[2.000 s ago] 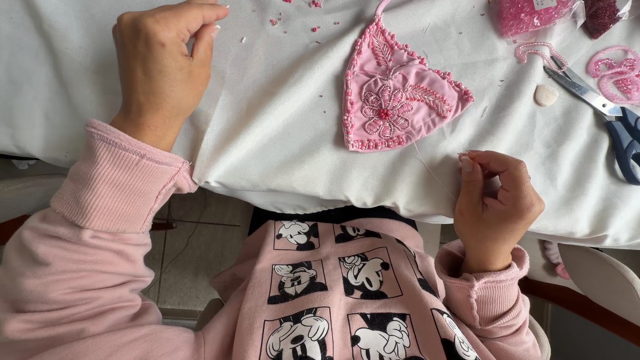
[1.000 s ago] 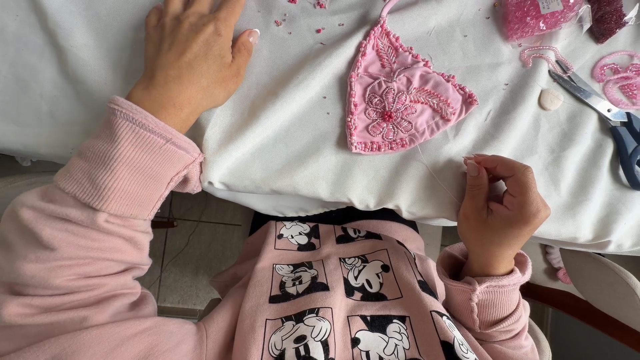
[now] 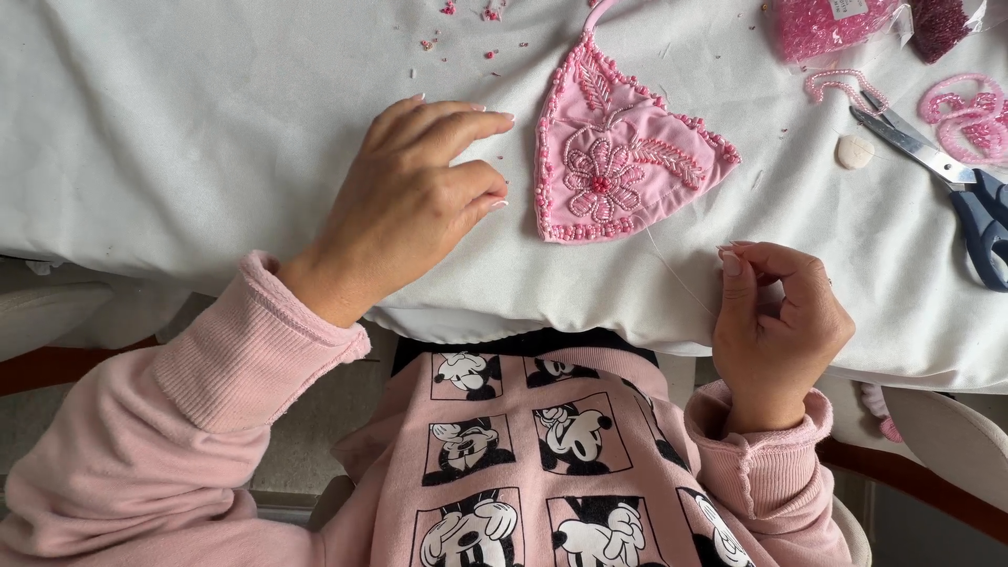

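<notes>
A pink triangular fabric piece (image 3: 669,189), edged with beads and bearing a beaded flower and leaf sprays, lies flat on the white tablecloth (image 3: 197,142). My left hand (image 3: 409,189) hovers or rests just left of it, fingers apart and holding nothing visible. Right of and below the piece, my right hand (image 3: 776,315) has its thumb and forefinger pinched together. A fine thread (image 3: 673,272) runs from the fabric's lower edge toward that hand; whether a needle sits between the fingertips is too small to tell.
Blue-handled scissors (image 3: 933,161) lie partly open at the right, near a beaded strand (image 3: 839,75), a whitish disc (image 3: 854,152) and pink beaded pieces (image 3: 965,118). Bags of pink beads (image 3: 827,31) and dark red beads (image 3: 941,27) stand at the upper right. Loose beads (image 3: 491,54) are scattered at the top.
My left hand has moved from the upper left toward the right, close to the fabric piece. My right hand has stayed in nearly the same place, still pinched.
</notes>
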